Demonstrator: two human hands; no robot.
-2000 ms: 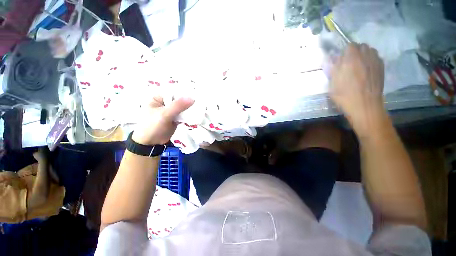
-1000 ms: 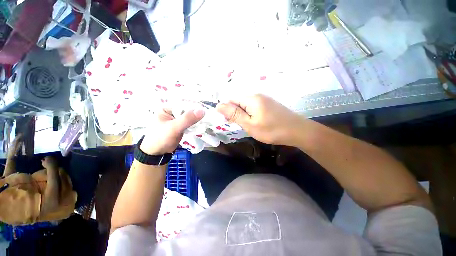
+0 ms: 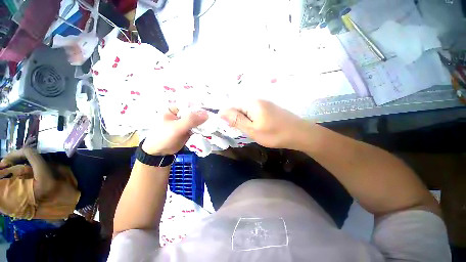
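White fabric with red cherries lies over the table at left and centre and hangs over the front edge. My left hand pinches a gathered part of it near the table's front edge. My right hand is close beside it, fingers closed around a small dark tool that looks like thread snips. The tool's narrow dark tip points left toward my left fingertips at the cloth. Its handle is hidden in my right hand.
A yellow and silver pen lies on written papers at right. A dark smartphone and a grey box with a round fan grille are upper left. A blue basket is below the table. Another person sits at lower left.
My right hand has come from the papers at right to the cloth beside my left hand, now with the dark tool. Over the last second both hands stay nearly in place.
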